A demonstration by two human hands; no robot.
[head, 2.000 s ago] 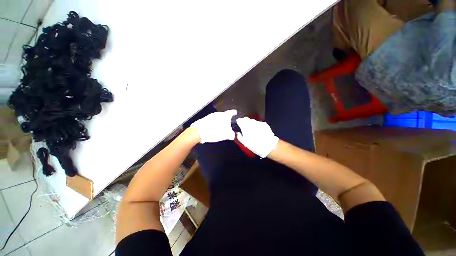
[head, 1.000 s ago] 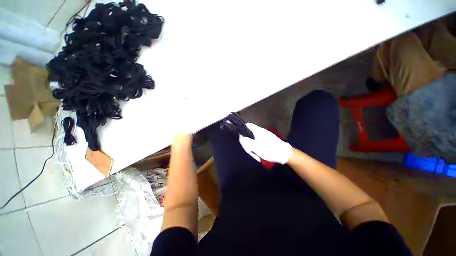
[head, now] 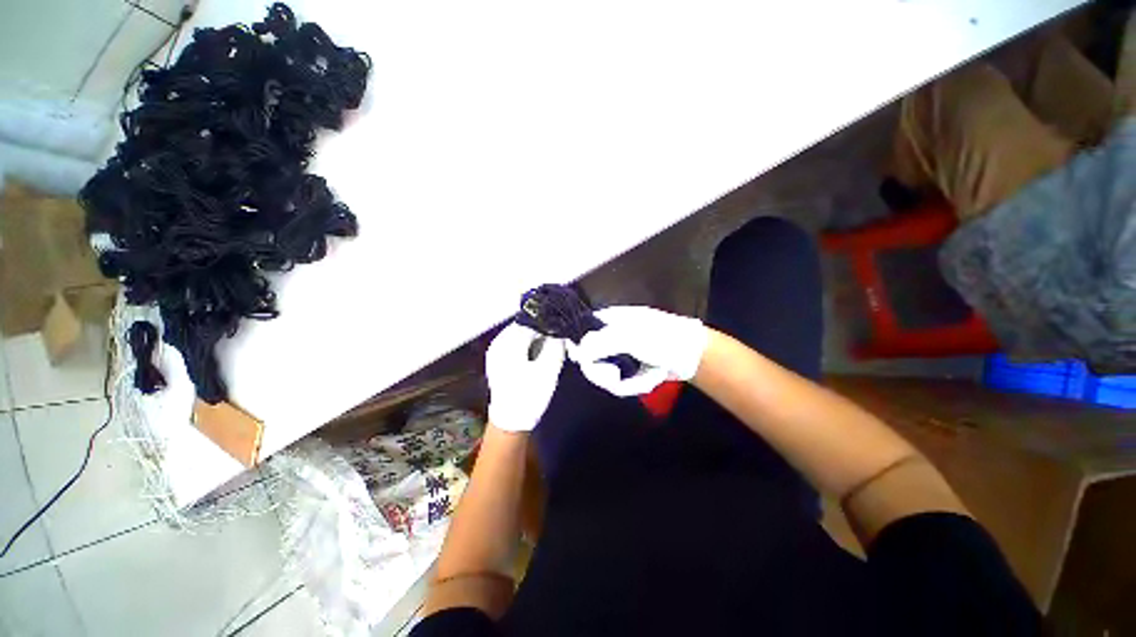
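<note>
A black cable bundle is held over my lap at the table's edge, its looped end pointing up and left. My right hand, in a white glove, is closed on the bundle's lower part. My left hand, also gloved in white, is at the bundle's left side with its fingertips against it; a gap shows between thumb and fingers. Whether it grips the bundle is hard to tell. A dense pile of black cable bundles lies on the white table. A single small bundle lies beside it.
A tan block lies at the table corner. White strands hang at its left edge. Printed plastic sacks are below. A red stool, a seated person, a blue crate and a carton are at right.
My left hand was hidden or out of sight one second ago and is now at the bundle. The bundle and my right hand remain over the lap. The view has shifted slightly.
</note>
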